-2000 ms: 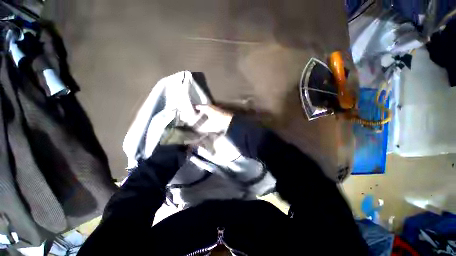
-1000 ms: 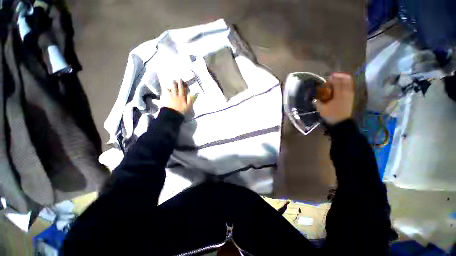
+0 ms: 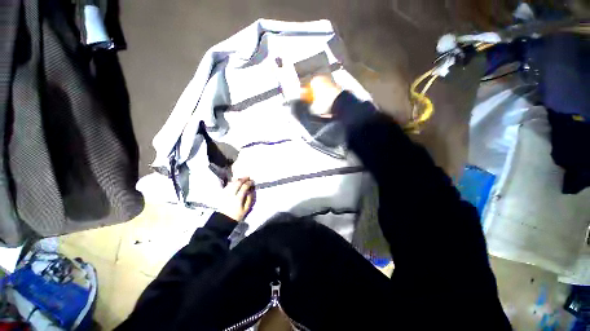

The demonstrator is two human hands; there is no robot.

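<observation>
A jacket piece lies with its white inside up, crossed by narrow dark strips, with folds at its left. My right hand is shut on the orange handle of the iron. The iron is on the upper part of the white cloth and is blurred, partly hidden by my hand and sleeve. A small grey-brown patch shows just above my right hand. My left hand is on the lower left part of the cloth, fingers bent; whether it pinches the cloth cannot be told.
Dark grey-brown garments hang at the left. The brown table cover lies around the work. A yellow hose loops at the right. Beyond the right table edge are a blue panel and pale bagged cloth. A blue bag is on the floor, lower left.
The cloth was bunched between my hands, then spread out. My right hand took the iron's handle and moved it left onto the cloth. My left hand moved down towards the near edge.
</observation>
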